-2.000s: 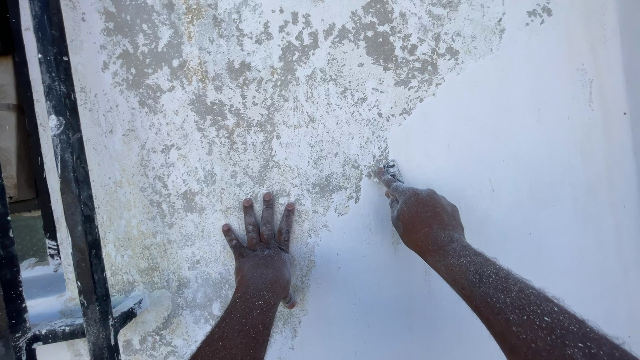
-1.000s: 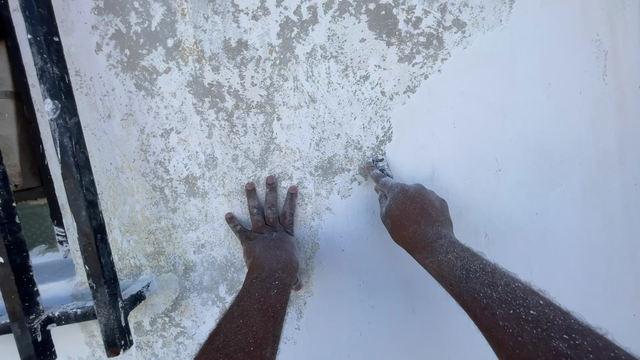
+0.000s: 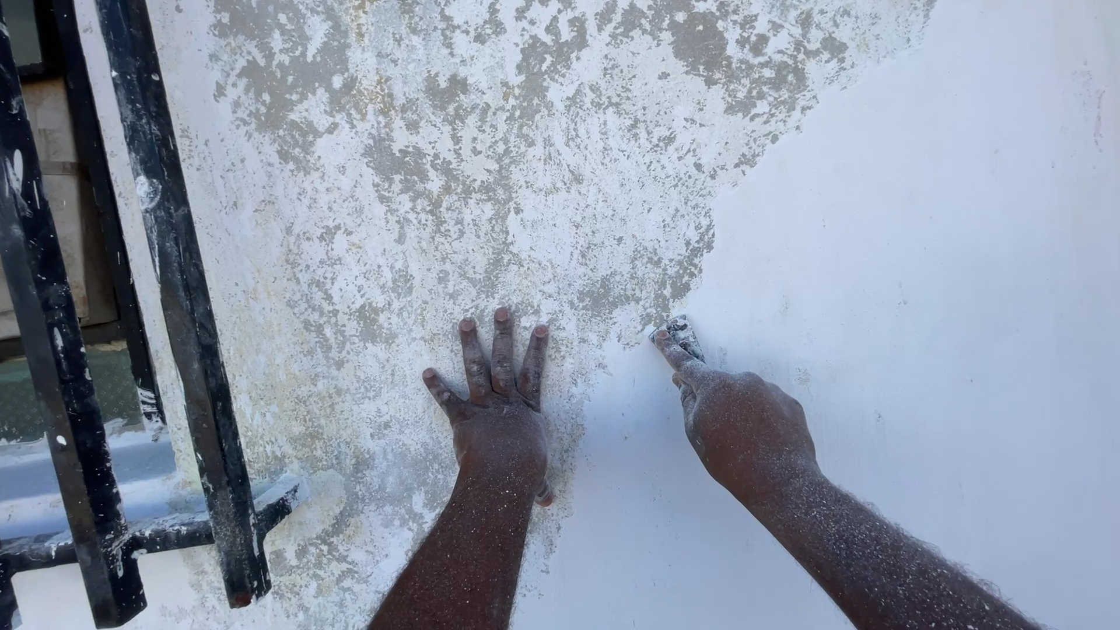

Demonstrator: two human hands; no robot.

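Note:
My left hand point(image 3: 500, 429) lies with spread fingers against the patchy, flaking part of the wall point(image 3: 420, 175), holding nothing. To its right, my right hand point(image 3: 748, 429) grips a scraper point(image 3: 684, 337), its index finger extended along the tool. The scraper's small blade, smeared with white and dark spots, touches the wall where the flaking area meets the smooth white surface point(image 3: 919, 306). Most of the tool is hidden by the hand. White dust and specks cover both hands and forearms.
Black metal window bars point(image 3: 179, 289), spattered with white, stand along the left edge. A crossbar point(image 3: 184, 532) runs from them into the wall. Behind the bars are a white-smeared sill point(image 3: 87, 481) and a window opening.
The right hand and scraper have moved down and left along the edge of the patchy area. The left hand stays spread on the wall. The view has shifted a little.

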